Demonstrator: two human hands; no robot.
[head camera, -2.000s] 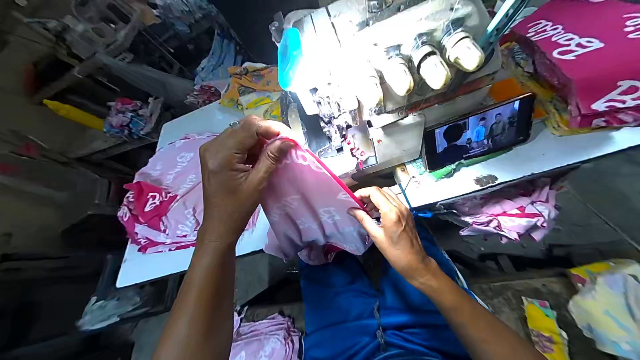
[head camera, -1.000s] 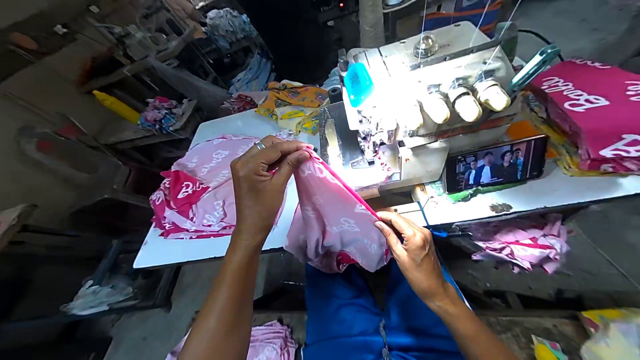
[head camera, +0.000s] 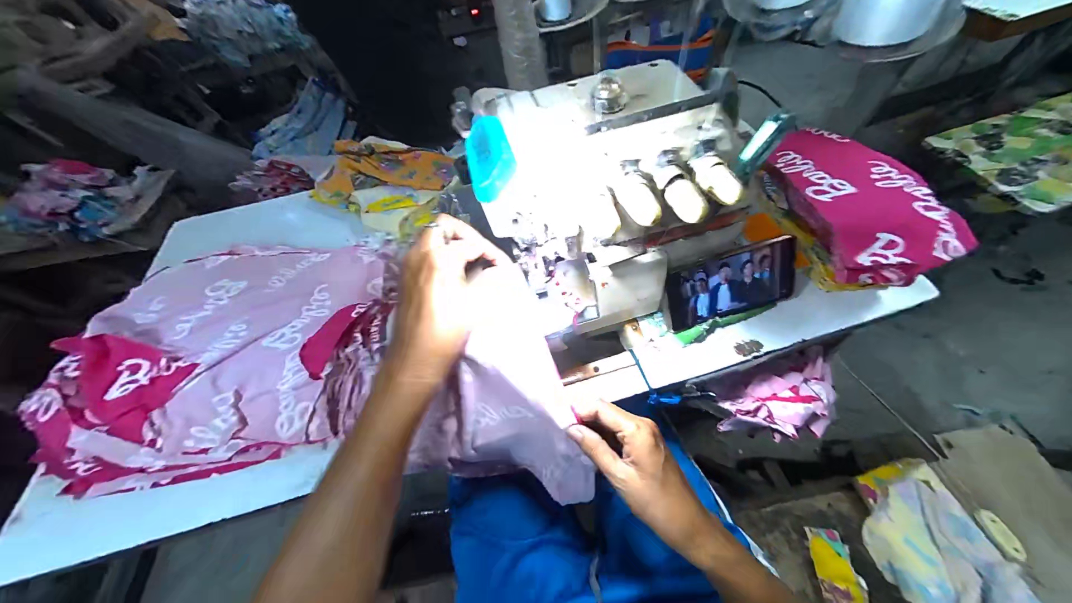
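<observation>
A pale pink printed fabric piece (head camera: 511, 419) hangs between my two hands above my lap, in front of an overlock sewing machine (head camera: 620, 167). My left hand (head camera: 444, 293) pinches its upper end, close to the brightly lit needle area. Lower and to the right, my right hand (head camera: 628, 452) grips the fabric's edge between thumb and fingers. Glare washes out the upper part of the cloth. Left of my left hand, a pile of pink printed fabric pieces (head camera: 226, 335) lies on the white sewing table (head camera: 100, 528).
A phone (head camera: 731, 283) showing a video leans by the machine's right side. Behind it sits a stack of dark pink printed fabric (head camera: 871, 205). Orange and yellow cloth (head camera: 385, 172) lies at the table's back. Pink scraps (head camera: 787, 398) hang below the right edge; cloth pieces (head camera: 938, 528) lie lower right.
The dark pink edge that was stretched taut between my hands no longer shows as one straight line; the cloth now hangs with its pale side showing. Both hands still hold it.
</observation>
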